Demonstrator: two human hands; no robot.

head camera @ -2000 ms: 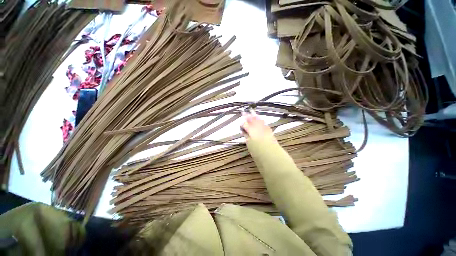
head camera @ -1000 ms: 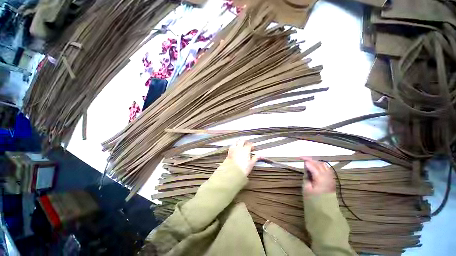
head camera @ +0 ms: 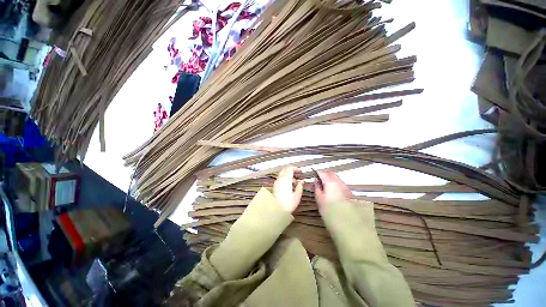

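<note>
My left hand (head camera: 288,189) is closed on the end of a narrow brown strap, mostly hidden by the fingers. My right hand (head camera: 333,188) is close beside it, closed on a small dark tool that looks like thread snips (head camera: 318,177), mostly hidden. A thin dark cord (head camera: 426,223) trails right from that hand over the straps. Both hands are over a wide bundle of brown straps (head camera: 455,240) lying crosswise in front of me. Several loose straps (head camera: 383,151) arch just beyond my hands.
A fanned strap bundle (head camera: 269,90) lies diagonally beyond; another (head camera: 102,66) is at far left. Patterned cloth (head camera: 194,57) and a dark flat object (head camera: 185,94) lie between them. Looped straps (head camera: 530,90) are at right. Boxes (head camera: 96,231) stand below the white table's (head camera: 446,72) left edge.
My left hand has come into view and closed on a strap. My right hand has drawn back, then moved left beside it. The view has shifted left, showing the boxes.
</note>
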